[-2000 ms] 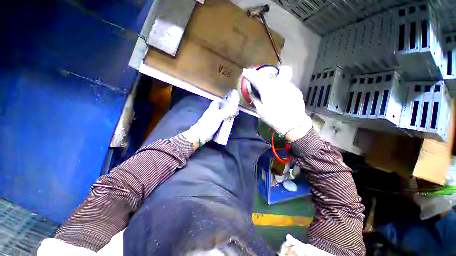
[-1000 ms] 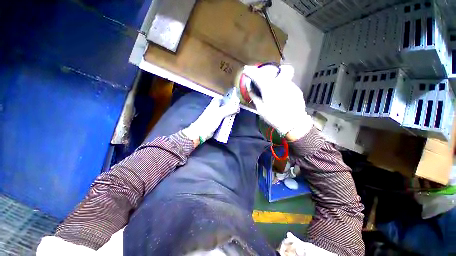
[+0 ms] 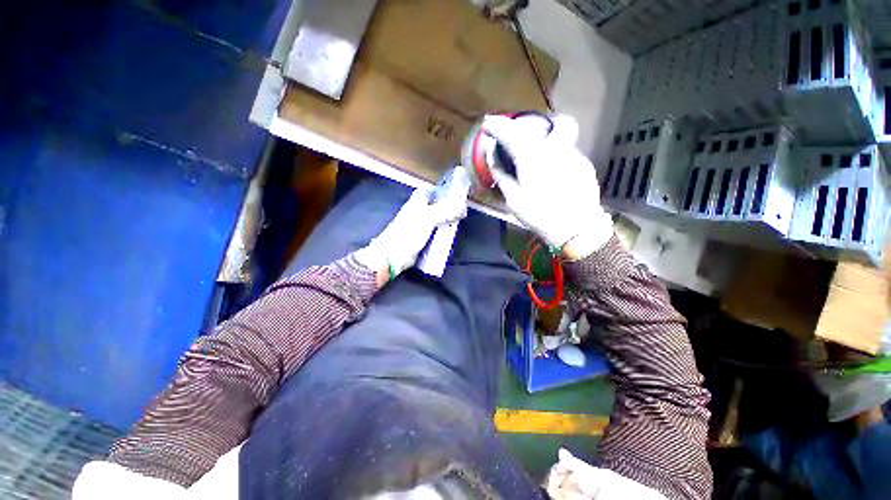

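My left hand, in a white knit glove, grips a narrow pale sheet-metal part over my lap at the bench edge. The part's lower end sticks out below the fingers. My right hand, also gloved, is closed around the round sander, which shows red and black at its left side. The sander's pad faces the upper end of the part; whether they touch is hard to tell. An orange-red air hose hangs in a loop below my right wrist.
Brown cardboard covers the bench, with a grey metal plate on its left and a thin dark tool at the back right. Slotted metal parts stand at right. A blue bin with scraps is on the floor. Blue surface at left.
The sander and my right hand have shifted slightly up and tilted a little. My left hand still holds the part in nearly the same place.
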